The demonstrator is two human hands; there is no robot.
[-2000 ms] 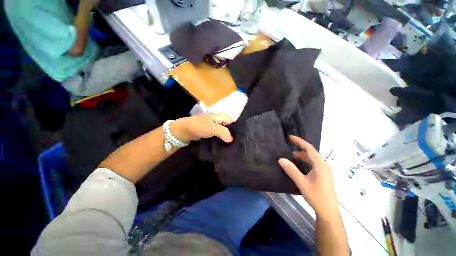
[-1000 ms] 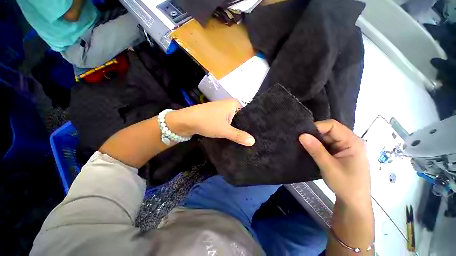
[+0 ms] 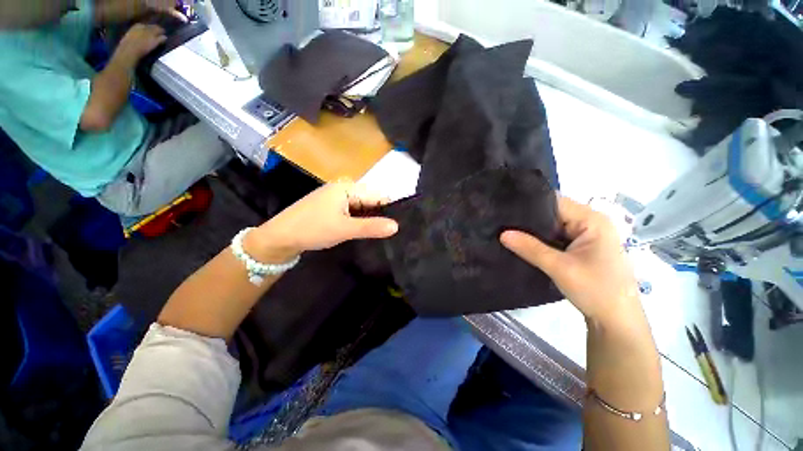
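A dark garment panel (image 3: 467,238) is held up between my hands over the front edge of the machine table. My left hand (image 3: 330,220) grips its left side, thumb on top and fingers hidden behind the cloth. My right hand (image 3: 585,255) grips its right side, thumb on top and fingers behind. More dark cloth (image 3: 484,106) lies beyond it on the table, touching or joined to the panel; I cannot tell which. The white sewing machine (image 3: 722,194) with a blue stripe stands at the right. Its needle area is too blurred to make out.
Thread snips (image 3: 706,363) and a black phone-like object (image 3: 735,319) lie at the right. A brown board (image 3: 326,151) and a folded dark stack (image 3: 326,70) are at upper left. A person (image 3: 66,114) sits at left. A blue crate (image 3: 107,348) is at lower left.
My right hand, open two seconds ago, has closed on the panel's right side. Since one second ago the view has shifted, showing more of the sewing machine and the far table.
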